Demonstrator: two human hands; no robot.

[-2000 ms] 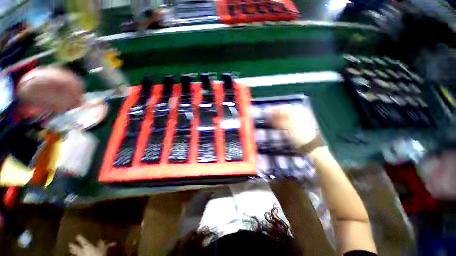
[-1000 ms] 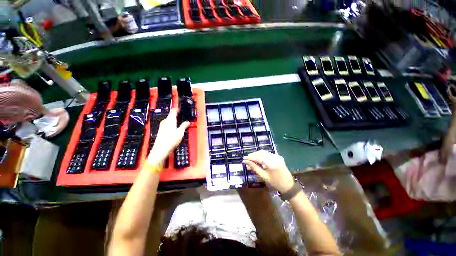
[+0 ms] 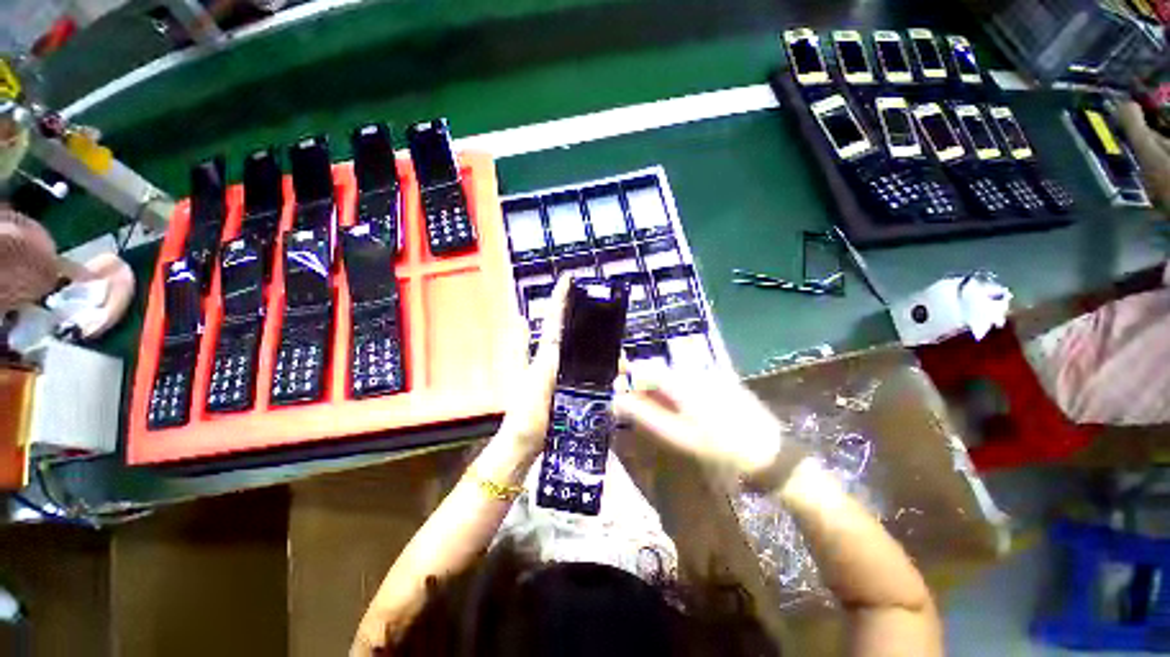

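Observation:
An open black flip phone (image 3: 580,398) is held upright above my lap, dark screen above and number keys below. My left hand (image 3: 536,392) grips it along its left edge. My right hand (image 3: 699,417) is at its right side, blurred; whether it holds anything cannot be told. The red phone tray (image 3: 449,347) at the left holds two rows of open flip phones, with a bare recess at its lower right. The lens tray (image 3: 680,244), with pale and dark rectangular pockets, lies behind my hands.
A black phone tray (image 3: 898,231) with open phones stands at the back right. Tweezers (image 3: 789,284) lie right of the lens tray. A white device (image 3: 934,312) sits at the right edge. A cardboard box (image 3: 898,475) holds clear plastic. Another person's hand (image 3: 1142,141) shows far right.
My left hand has lifted the flip phone from the red tray's right end and brought it over my lap. My right hand has moved from the lens tray to beside the phone. The view has shifted.

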